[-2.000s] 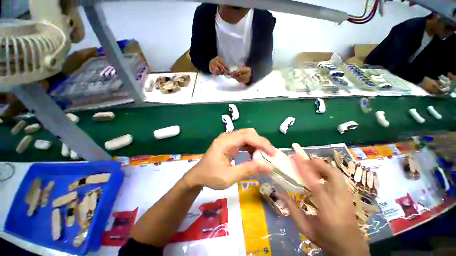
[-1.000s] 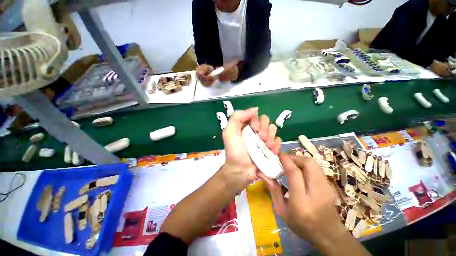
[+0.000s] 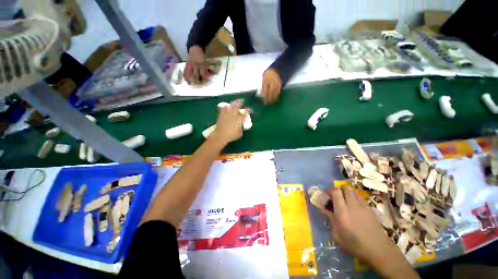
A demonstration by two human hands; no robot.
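Observation:
My left hand (image 3: 229, 126) is over the green conveyor belt (image 3: 286, 129), its blurred fingers at white pieces. One white piece (image 3: 247, 121) shows at its right side and a pale bar (image 3: 208, 131) at its left. Whether the fingers grip one is unclear. My right hand (image 3: 349, 217) holds a beige cover with a dark patch (image 3: 318, 197) between thumb and fingers, above the grey part of the bench sheet. A pile of beige covers (image 3: 407, 188) lies just right of that hand.
A blue tray (image 3: 146, 194) with beige covers is at left. White closed units (image 3: 179, 131) and open housings (image 3: 318, 117) lie on the belt. Across it, a person's hand (image 3: 270, 86) reaches to the belt edge. A grey metal post (image 3: 82, 122) and fan (image 3: 30, 52) stand upper left.
The white unit held between both hands is no longer there. My left hand has moved forward and left over the belt. My right hand has taken a cover. The person opposite now reaches forward.

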